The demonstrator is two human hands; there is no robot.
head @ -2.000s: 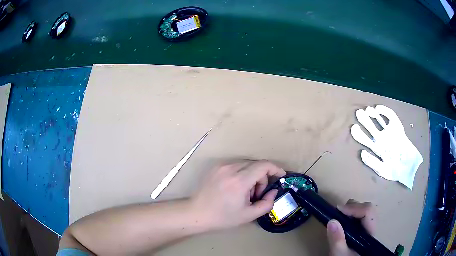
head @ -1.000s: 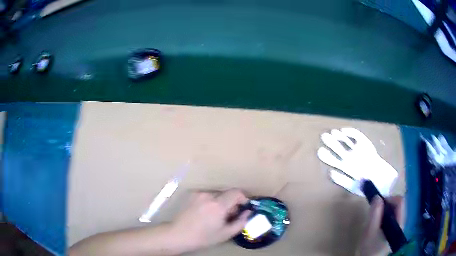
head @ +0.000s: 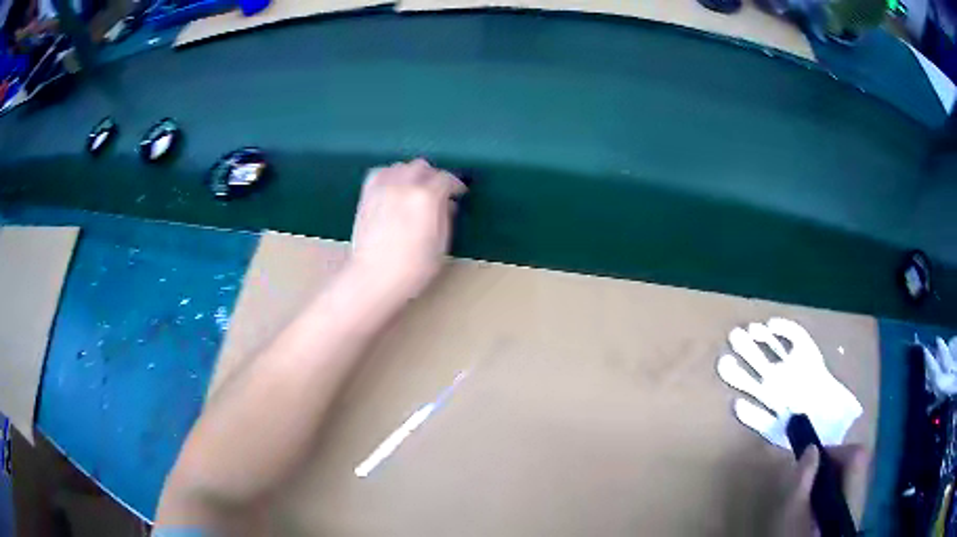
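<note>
My left hand [head: 404, 226] is stretched out over the near edge of the green conveyor belt. A dark edge of a thing [head: 463, 194] shows at its fingertips, mostly hidden by the hand; it looks like a black housing. My right hand [head: 829, 485] is at the lower right, partly cut off by the bottom edge, and holds the black driver [head: 822, 472]. The driver's tip lies over the cuff of the white glove [head: 792, 383]. Pale tweezers [head: 404, 432] lie on the cardboard mat [head: 588, 420].
The conveyor belt [head: 630, 157] carries several black housings, with one [head: 239, 173] left of my left hand and another [head: 915, 277] at the far right. A black box with a red light [head: 934, 420] stands at the right edge. Blue bench [head: 136, 315] shows at the left.
My left hand has moved from the mat up to the conveyor, and the housing is gone from the mat. My right hand moved the driver right, away from the housing. The view has shifted.
</note>
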